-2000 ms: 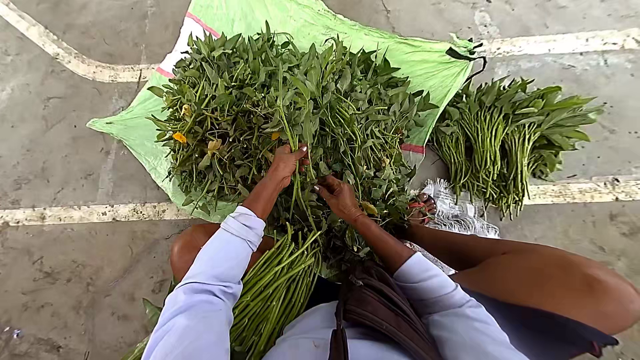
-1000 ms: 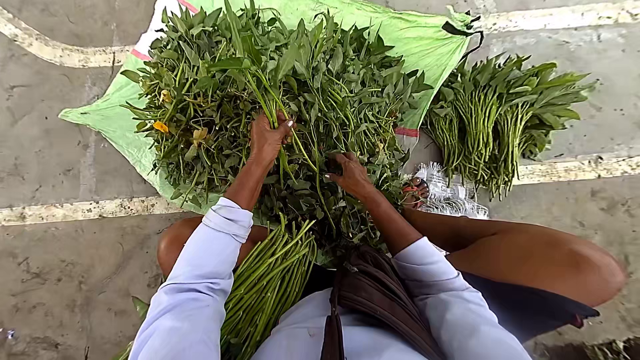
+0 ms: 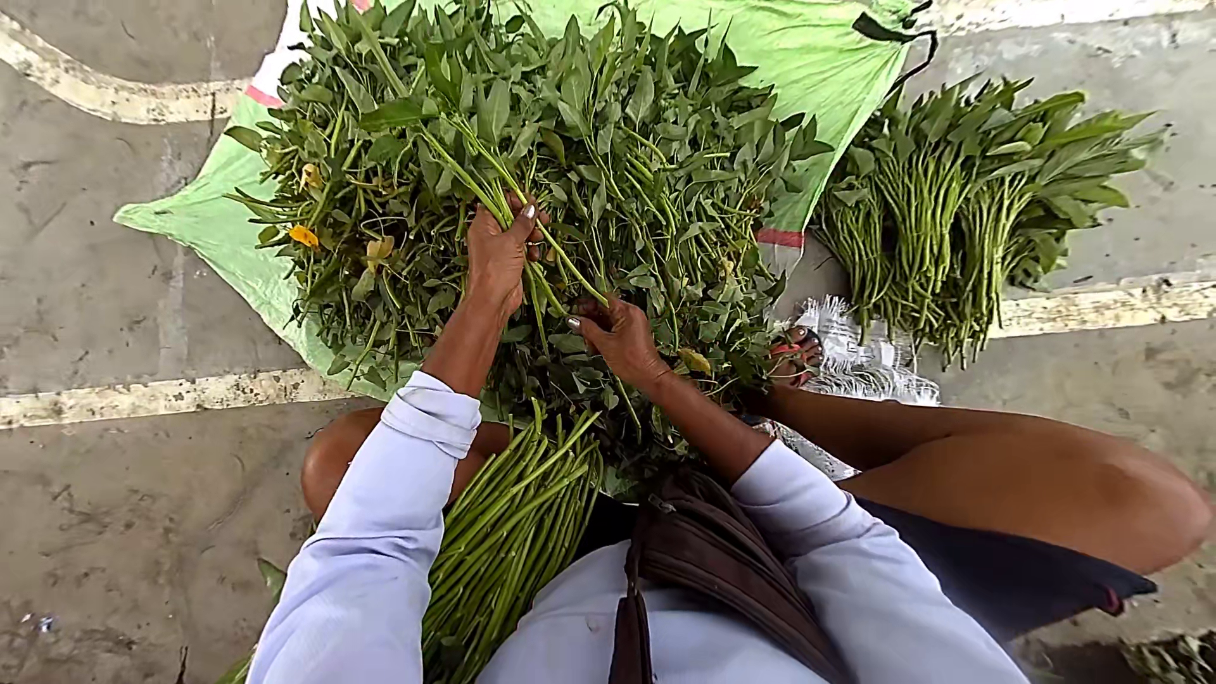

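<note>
My left hand (image 3: 501, 249) is closed around several green stems (image 3: 484, 185) of a leafy vegetable, their leaves pointing up and left. My right hand (image 3: 619, 334) pinches the lower end of a long stem between thumb and fingers, just below and right of the left one. Both hands are over a large heap of leafy greens (image 3: 684, 180), which lies on a green woven sack (image 3: 209, 218). Some yellow leaves (image 3: 303, 236) show at the heap's left side. A bundle of long green stems (image 3: 513, 532) rests by my lap under the left forearm.
Sorted leafy bunches (image 3: 926, 218) lie on the concrete floor at the right. Near my foot (image 3: 796, 353) is a frayed white woven sack (image 3: 860, 356). A dark brown bag (image 3: 722, 560) hangs at my waist. More greens (image 3: 1173, 657) lie at the bottom right corner.
The right hand, apart from the stems' ends one second ago, now pinches a stem held by the left hand. The left hand has kept its hold on stems.
</note>
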